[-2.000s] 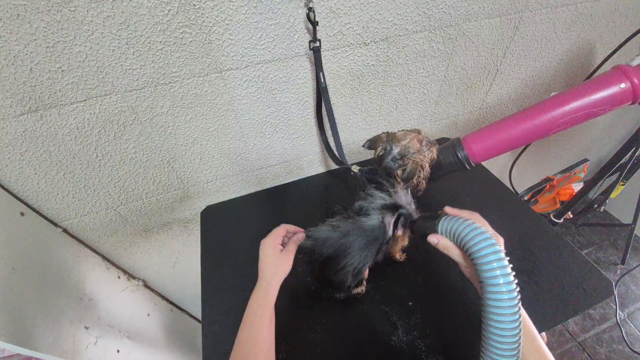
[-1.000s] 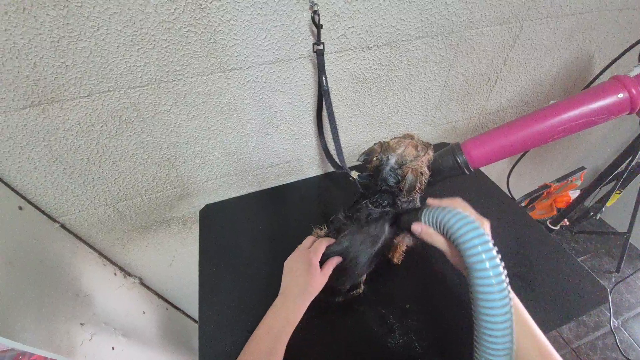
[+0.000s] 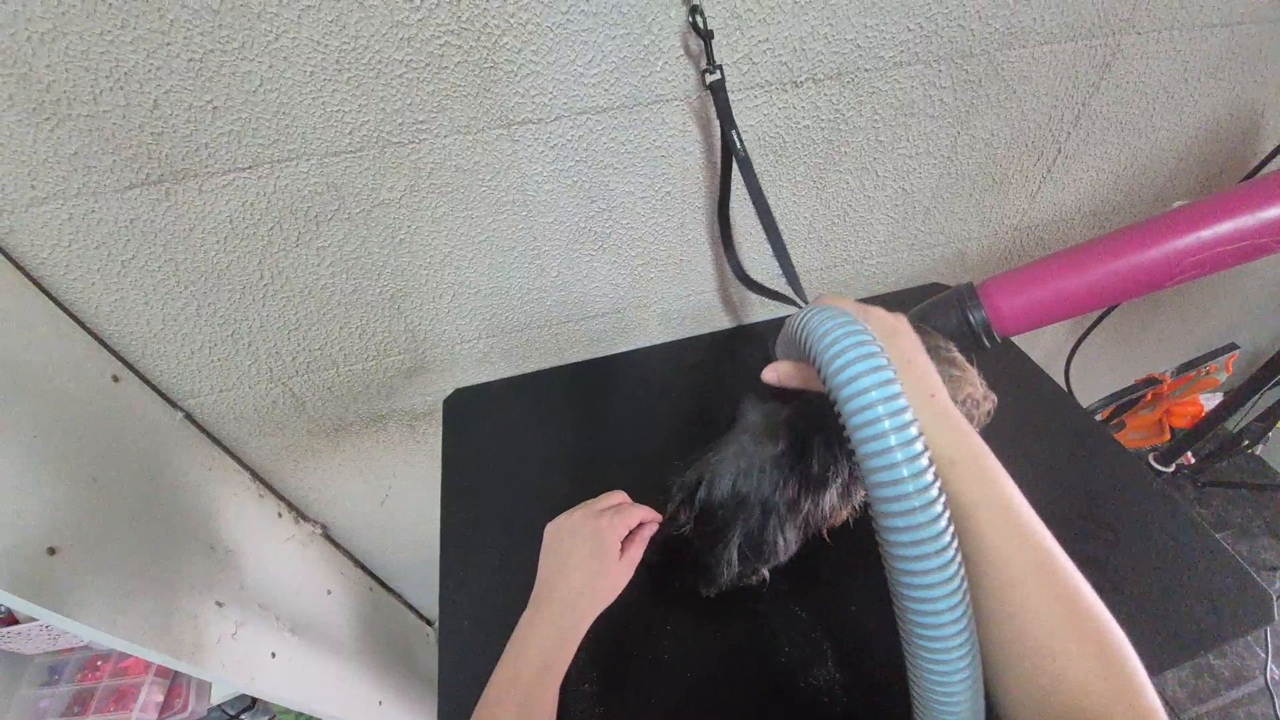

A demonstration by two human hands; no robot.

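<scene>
A small dog (image 3: 770, 480) with dark, ruffled fur stands on the black grooming table (image 3: 540, 430). Its tan head is partly hidden behind my right forearm, near the black nozzle of a magenta dryer tube (image 3: 1130, 260). My right hand (image 3: 850, 330) grips the end of a light blue ribbed dryer hose (image 3: 900, 480) above the dog's back; the hose hides most of the fingers. At the dog's rear, my left hand (image 3: 600, 545) has its thumb and forefinger pinched together against the tips of the fur; whether hair is between them cannot be told.
A black grooming loop (image 3: 755, 190) hangs from a metal clip before the textured wall. Orange-handled tools (image 3: 1165, 405) and black stand legs are beyond the table's right edge. A pale board (image 3: 200, 520) slants at the left, above a clear plastic box (image 3: 110, 685) of small red items.
My right hand has moved the hose end from the dog's side up over its back, toward the wall. My left hand has come off the dog's back to its rear.
</scene>
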